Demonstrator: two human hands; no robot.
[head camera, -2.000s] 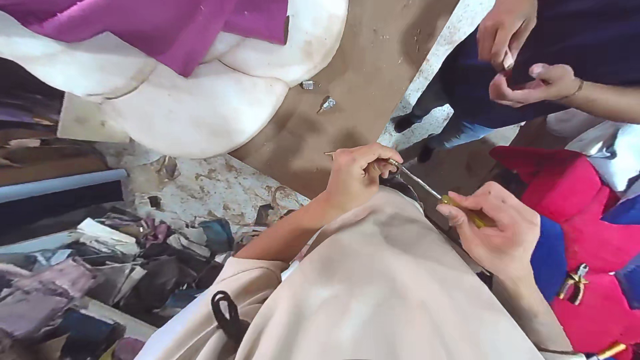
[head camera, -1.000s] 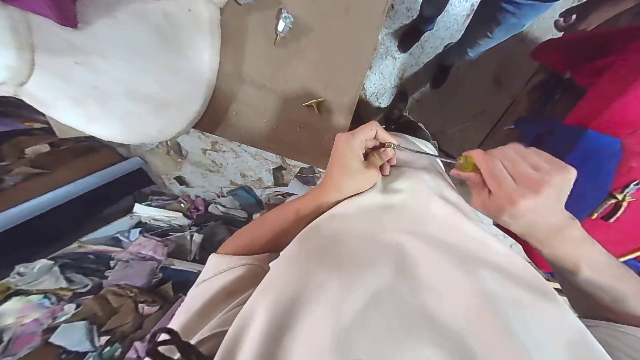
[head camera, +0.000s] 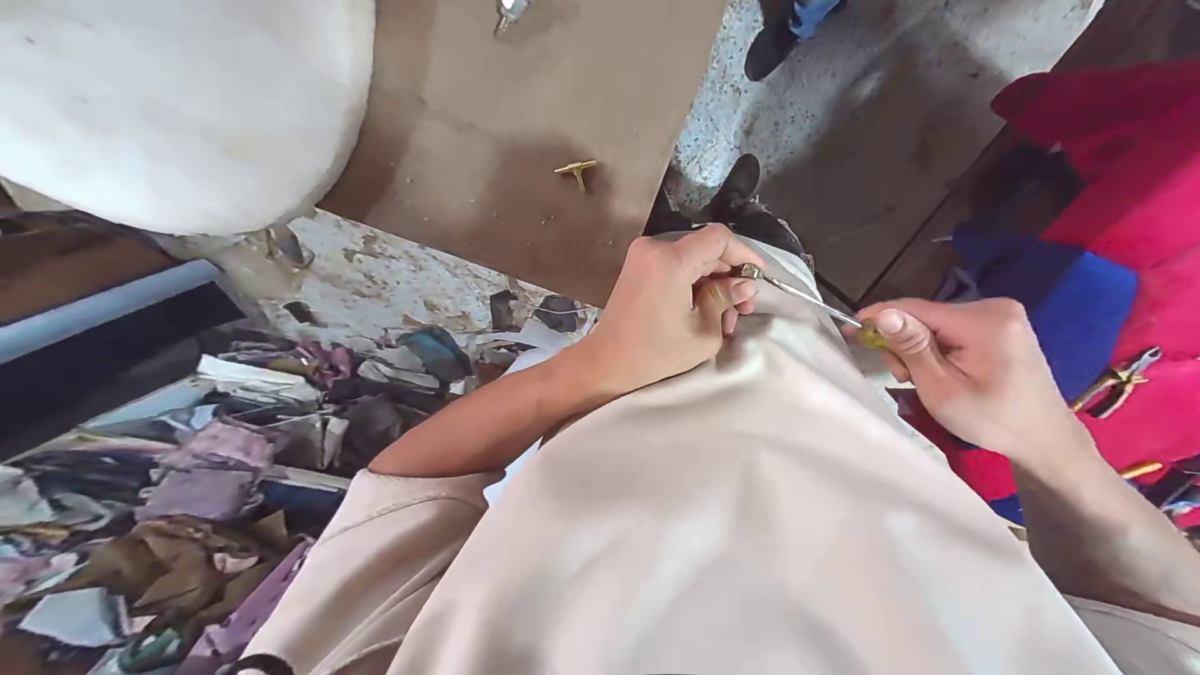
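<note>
My right hand (head camera: 975, 366) grips the yellow handle of a screwdriver (head camera: 808, 298). The thin metal shaft points left, with its tip at a small metal fitting (head camera: 750, 271) pinched between the fingers of my left hand (head camera: 680, 300). What exactly the fitting is cannot be told, as my fingers cover part of it. Both hands are in front of my body, over my light beige shirt (head camera: 750, 506). On the brown board beyond lies a small brass T-shaped piece (head camera: 577, 172), and a silver metal part (head camera: 511, 11) shows at the top edge.
The brown board (head camera: 487, 112) carries a large white padded piece (head camera: 178, 103) at its left. Fabric scraps (head camera: 216, 469) are heaped at lower left. Red cloth (head camera: 1144, 187), blue cloth (head camera: 1069, 300) and pliers (head camera: 1116, 382) are at the right. A person's shoe (head camera: 771, 49) is on the floor.
The view has shifted noticeably. The co-worker's hands, seen at the upper right two seconds ago, are out of view. My hands still hold the screwdriver and the small fitting together.
</note>
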